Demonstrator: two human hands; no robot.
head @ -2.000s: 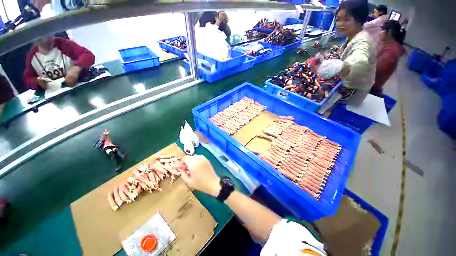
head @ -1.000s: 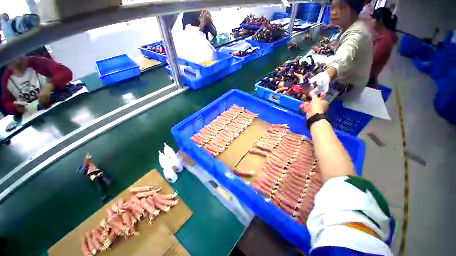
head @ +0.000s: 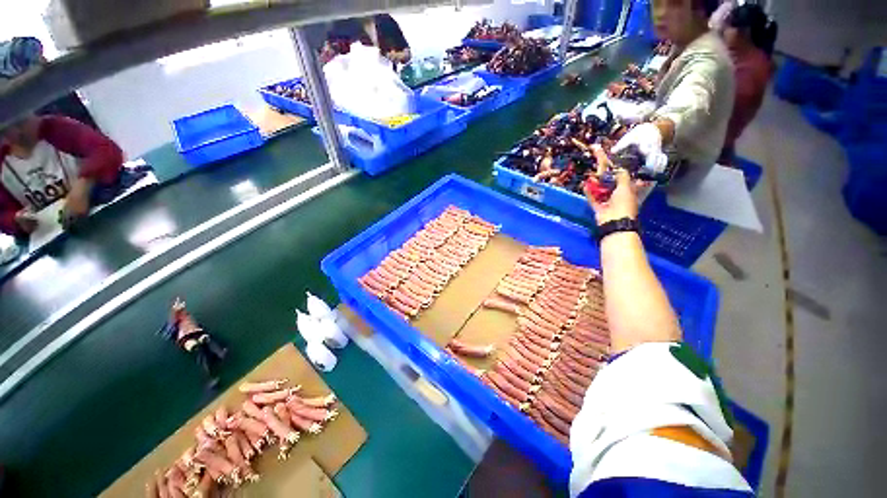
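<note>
My right hand is stretched out past the far end of the blue plastic tote. Its fingers are closed on an action figure body, with red and dark parts showing. Another worker's white-gloved hand touches or nearly touches it. My left hand is out of the picture. Flesh-pink figure arms lie in a loose pile on a cardboard sheet. More arms lie in rows in the blue tote, with a few loose on its cardboard liner.
White squeeze bottles stand beside the tote. One figure lies on the green conveyor belt. A smaller tote heaped with figures is beyond my tote, beside a worker. Another person sits across the line.
My right hand has moved from the arm pile to the far worker's tote and now holds a figure body. The view has turned right, and the orange dish has left it.
</note>
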